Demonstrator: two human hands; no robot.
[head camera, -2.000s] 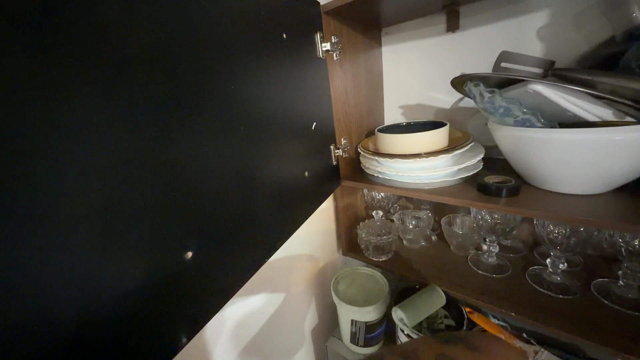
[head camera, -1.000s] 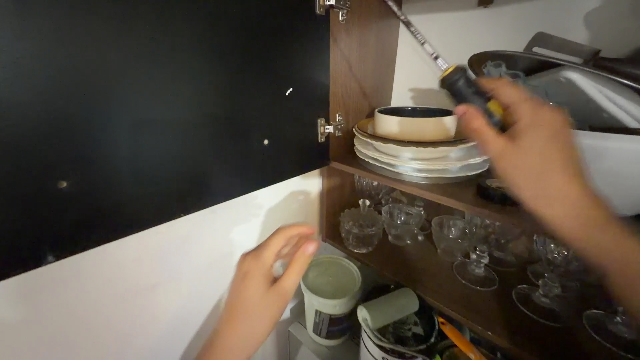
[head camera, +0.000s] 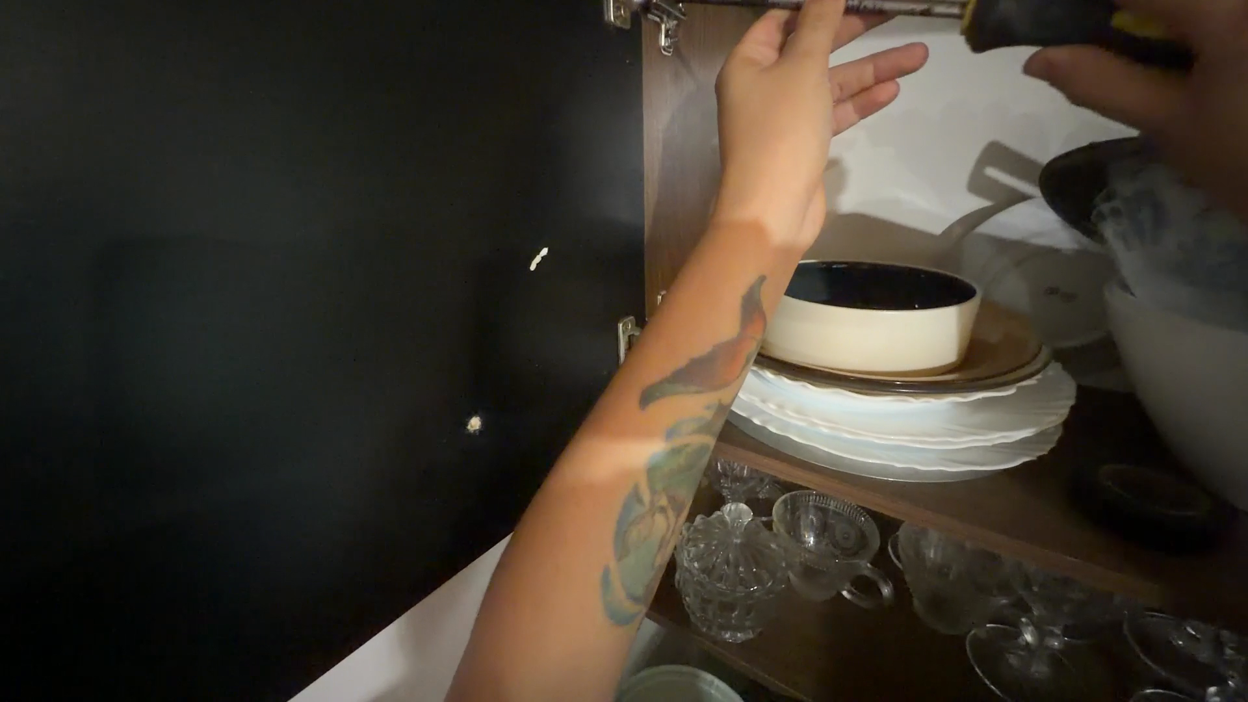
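My right hand (head camera: 1160, 88), blurred at the upper right, grips the black and yellow handle of a screwdriver (head camera: 916, 8). Its metal shaft runs left along the top edge toward the upper cabinet hinge (head camera: 666, 21); the tip's exact contact cannot be made out. My left hand (head camera: 780, 83) is raised beneath the shaft, thumb and forefinger at it, the other fingers spread. Whether those two pinch the shaft is unclear. My left forearm crosses in front of the lower hinge (head camera: 628, 339) and the cabinet's side panel (head camera: 678, 156). The black cabinet door (head camera: 322, 292) stands open at left.
A cream bowl (head camera: 877, 331) rests on a brown plate (head camera: 1014, 341) over stacked white plates (head camera: 994, 419). Right of them are a large white bowl (head camera: 1180, 380) and a dark pan (head camera: 1082, 180). Glass cups (head camera: 824, 546) and a lidded glass jar (head camera: 731, 575) fill the lower shelf (head camera: 712, 643).
My left hand has risen from low beside the door to the upper hinge. The screwdriver, slanted one second ago, now lies nearly level. Neither hand was visible two seconds ago.
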